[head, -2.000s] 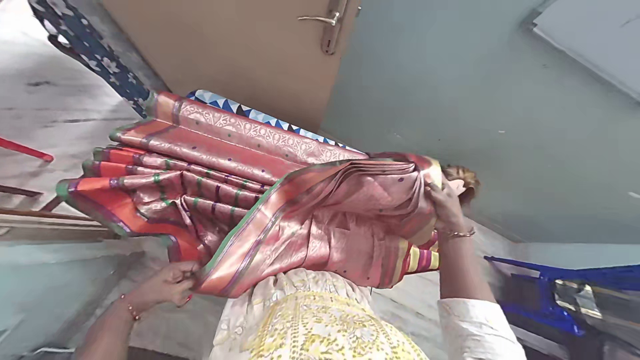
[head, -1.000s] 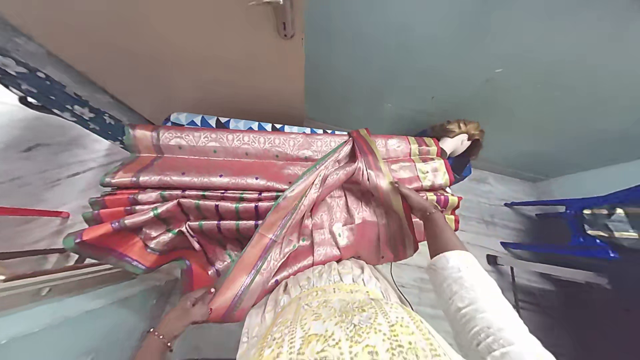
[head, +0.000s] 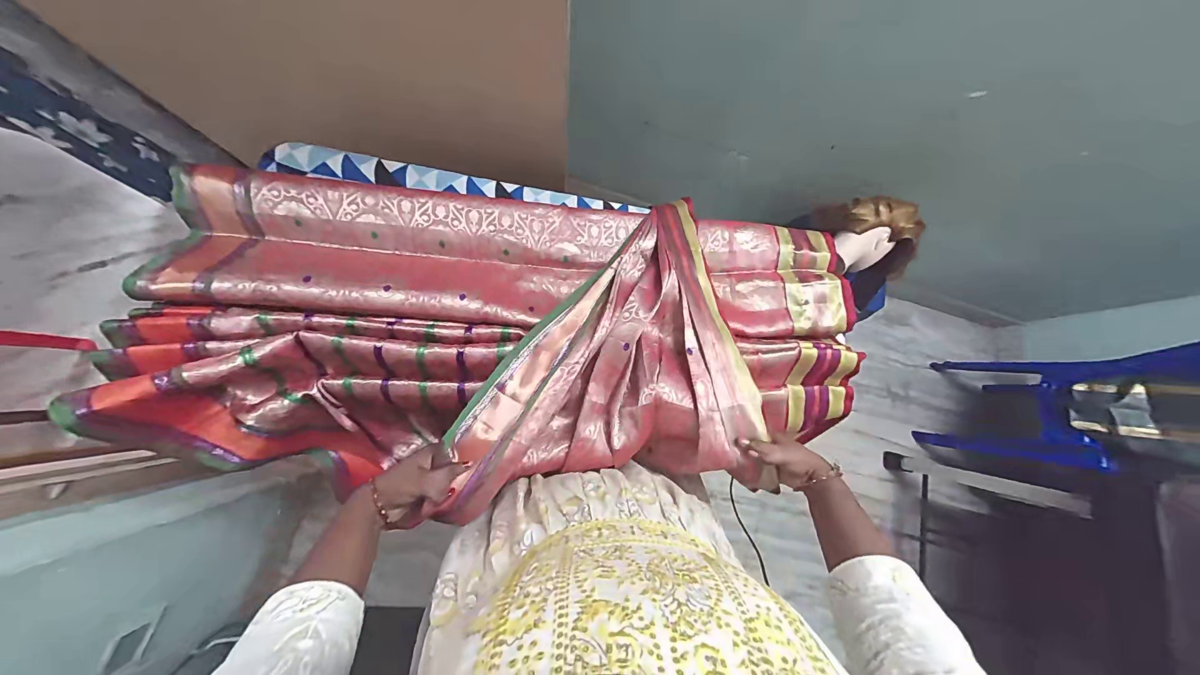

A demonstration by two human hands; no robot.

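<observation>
A pink sari with metallic patterning (head: 412, 272) hangs in long folds over a support topped by a patterned blue and white board edge (head: 450, 180). One gathered part of the cloth comes from the top fold down to my waist. My left hand (head: 417, 486) pinches the green and orange border of this part. My right hand (head: 787, 461) grips its yellow-edged border at the right. The gathered cloth spreads between both hands, in front of my cream and yellow garment. What carries the sari is mostly hidden.
Beyond the sari's right end is a mannequin head with light brown hair (head: 877, 230). Blue plastic furniture (head: 1050, 403) stands at the right. A dark cable (head: 747, 534) hangs near my right arm. A red bar (head: 47, 340) juts in at the left, above a wooden edge.
My right hand has come down from the sari's far right end to the cloth's edge near my waist. The gathered part now spreads between both hands. My left hand still holds its border.
</observation>
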